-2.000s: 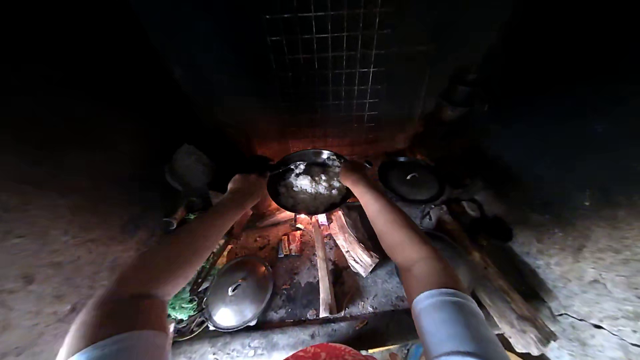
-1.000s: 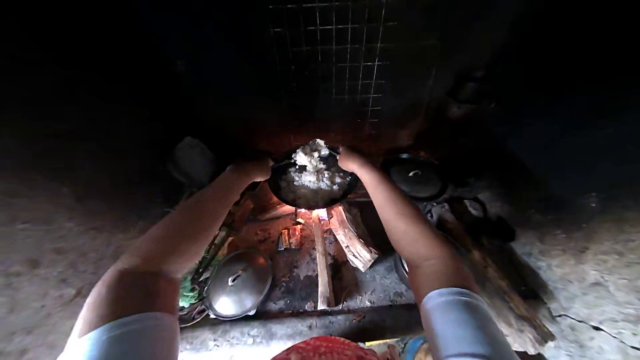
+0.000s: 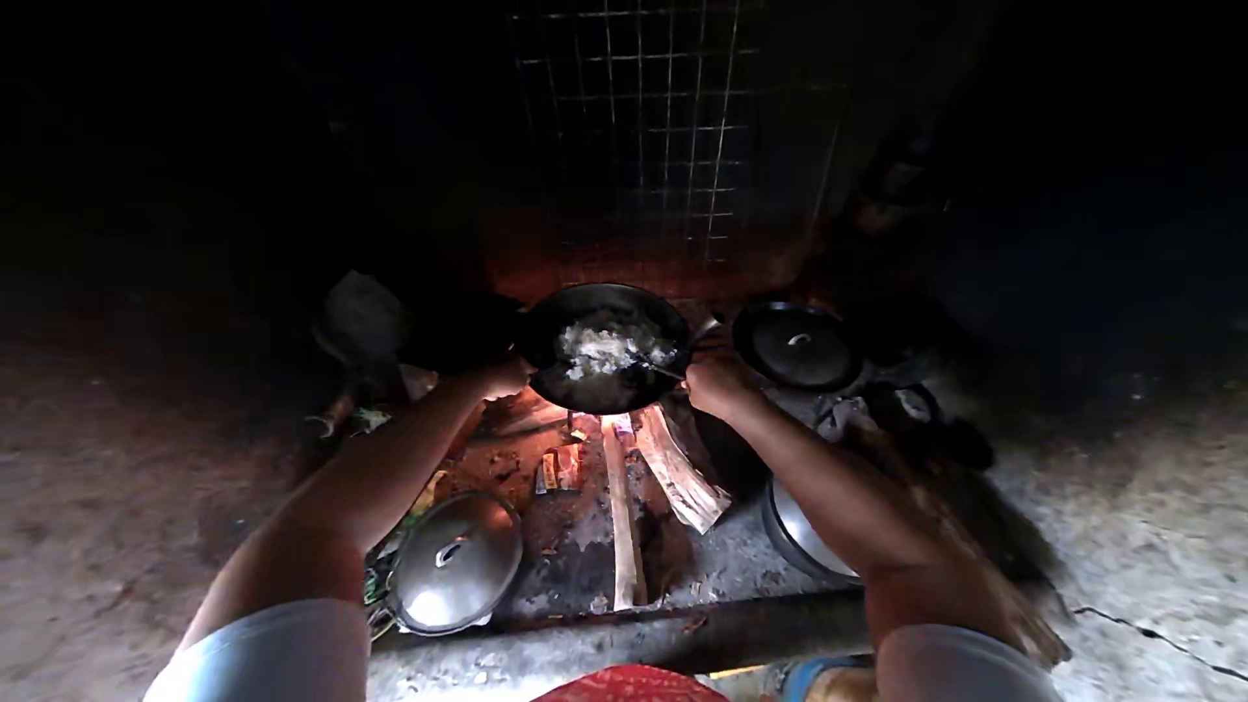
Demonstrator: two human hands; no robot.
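A dark wok (image 3: 603, 402) sits over the wood fire, with white food (image 3: 600, 349) that looks like rice heaped in its middle. My left hand (image 3: 507, 377) is closed at the wok's left edge; what it grips there is too dark to make out. On the wok's right side, my right hand (image 3: 720, 385) is closed around the handle of a metal utensil (image 3: 663, 369), whose far end lies in the white food. The exact shape of that end is hidden in the food.
Split firewood (image 3: 678, 473) and a thin stick (image 3: 622, 517) run from under the wok toward the hearth's front ledge. A lidded metal pot (image 3: 458, 565) stands front left, a black lidded pan (image 3: 798, 346) right of the wok, and another pot (image 3: 809, 531) under my right forearm. A log (image 3: 1004, 595) lies far right.
My right hand has moved right and lower, away from the wok's far edge. The white food, heaped high near the far rim a second ago, now lies lower in the middle.
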